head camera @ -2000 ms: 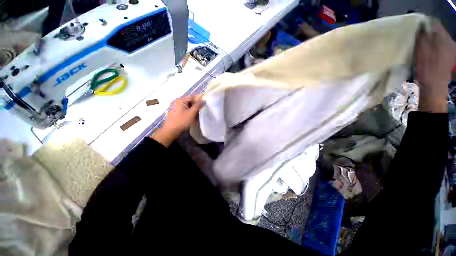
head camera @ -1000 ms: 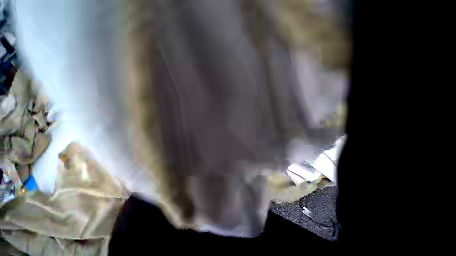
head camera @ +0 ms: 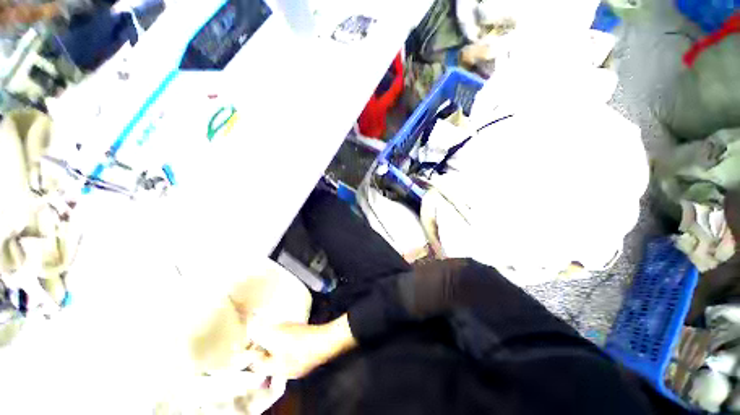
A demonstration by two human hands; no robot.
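Observation:
A bare hand, by its bent sleeve my right hand (head camera: 304, 350), reaches in from the right at lower left. Its fingers close among the folds of a tan garment piece (head camera: 223, 320); glare blurs the fingertips. My left hand cannot be made out; the bottom left is overexposed and dark sleeve fills the bottom. A large white and tan garment (head camera: 552, 162) lies heaped beyond my arm, untouched by the visible hand. Its surface is washed out.
The sewing machine (head camera: 146, 105) stands at upper left, with green-and-yellow scissors (head camera: 219, 123) by it. The white table's edge runs diagonally. Blue crates stand below it (head camera: 422, 113) and at lower right (head camera: 653, 312). More cloth lies at far right (head camera: 706, 178) and left (head camera: 32, 243).
The white-lined garment, earlier held up and then sweeping close across the view, now lies to the right, released. A hand has moved to the tan cloth at lower left. The machine shows again.

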